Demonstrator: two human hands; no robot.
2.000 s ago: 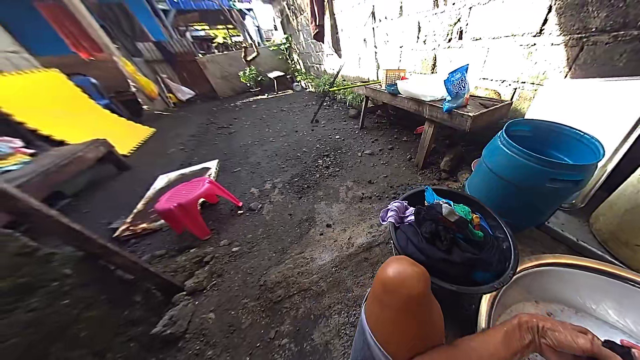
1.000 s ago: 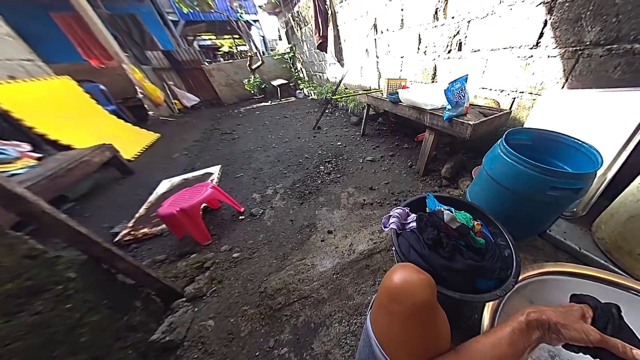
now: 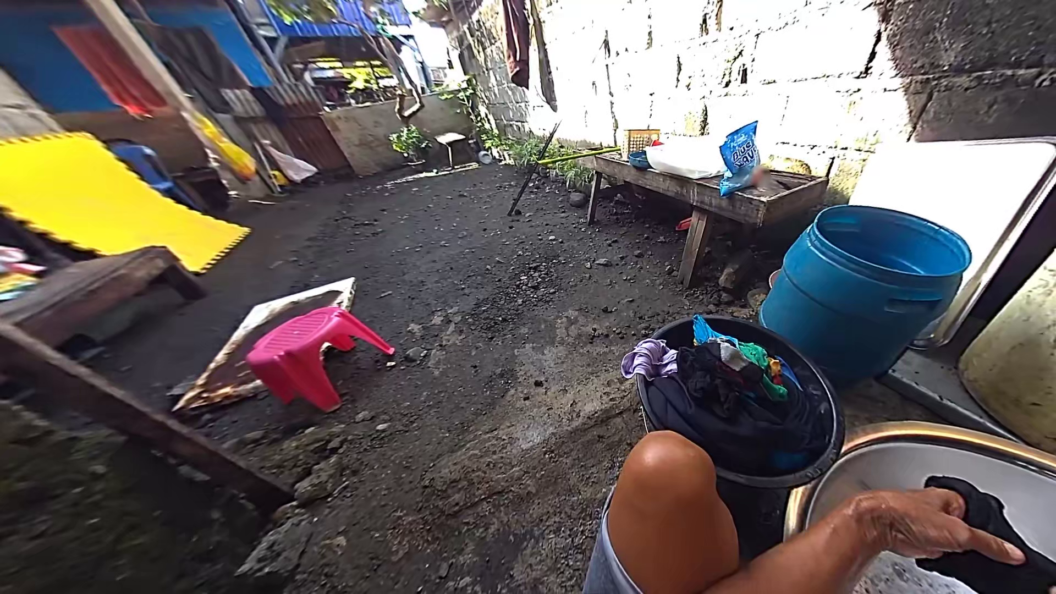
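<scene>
At the lower right, my left hand (image 3: 928,524) grips a wet black cloth (image 3: 978,528), the index finger stretched out over it and the other fingers partly hidden. Both are above a wide metal basin (image 3: 858,462) with a gold-coloured rim and sudsy water inside. My right hand is outside the view. Beyond my bare knee stands a black tub (image 3: 829,445) heaped with dark clothes (image 3: 718,408), a lilac cloth (image 3: 649,360) hanging at its rim and a green cloth (image 3: 763,367) on top.
Behind the tub stands a blue plastic drum (image 3: 858,297). A wooden bench (image 3: 709,194) by the block wall holds a blue detergent packet (image 3: 738,157) and a white bag (image 3: 683,158). A pink stool (image 3: 301,355) stands left on stony ground, near a yellow mat (image 3: 107,198).
The black cloth, mostly spread out of view two seconds ago, now shows in the basin under my left hand. The hand's fingers have shifted over it.
</scene>
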